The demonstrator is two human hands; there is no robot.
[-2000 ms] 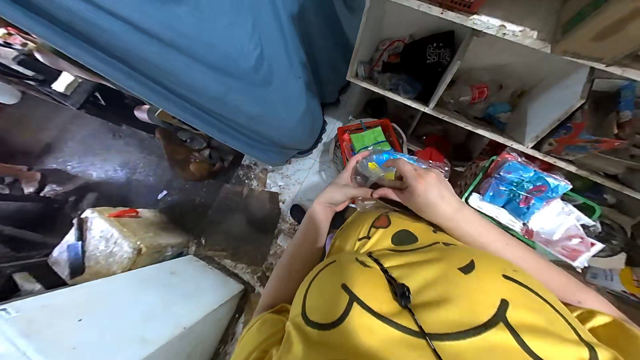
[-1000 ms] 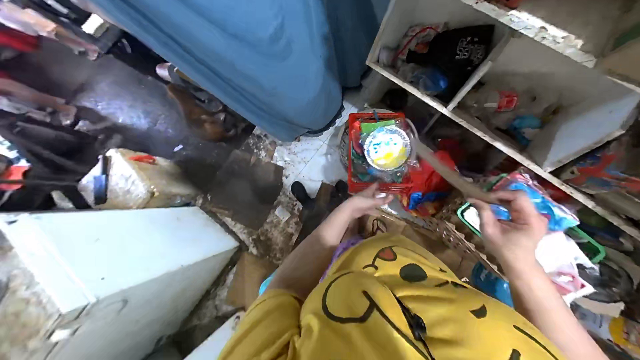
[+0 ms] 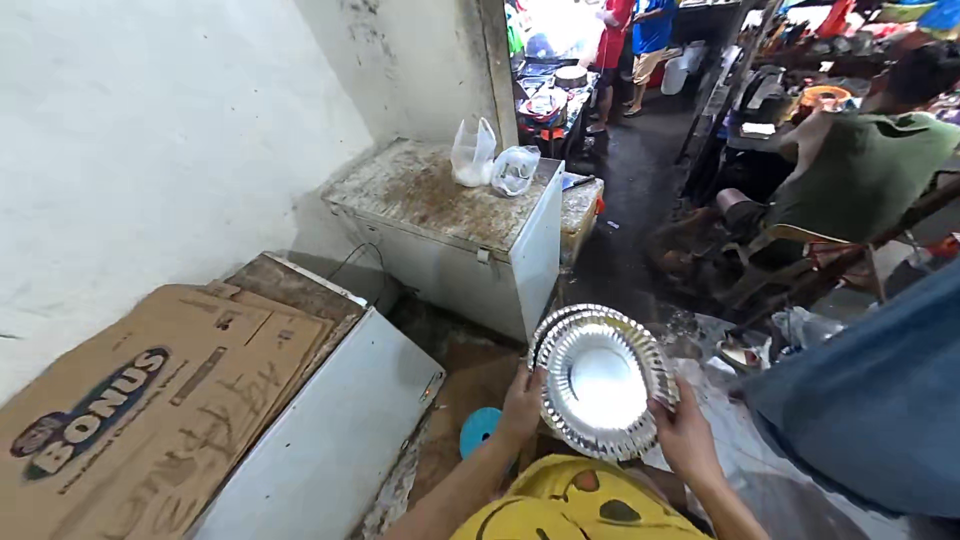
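Both my hands hold a small stack of shiny silver plates with fluted rims [image 3: 606,379] in front of my yellow shirt. My left hand [image 3: 523,401] grips the stack's left edge, and my right hand [image 3: 681,427] grips its right edge. The plates overlap, with a second rim showing behind the top one at the upper left. Parts of the fingers under the plates are hidden.
A worn chest freezer [image 3: 450,199] bears two plastic bags [image 3: 474,154]. Flattened cardboard [image 3: 172,375] lies on a white cabinet at left. A blue curtain [image 3: 862,390] hangs at right. A seated person [image 3: 855,172] and standing people are beyond.
The view has swung widely from the shelves to the freezer. My hands, apart one second ago, now both hold the silver plates.
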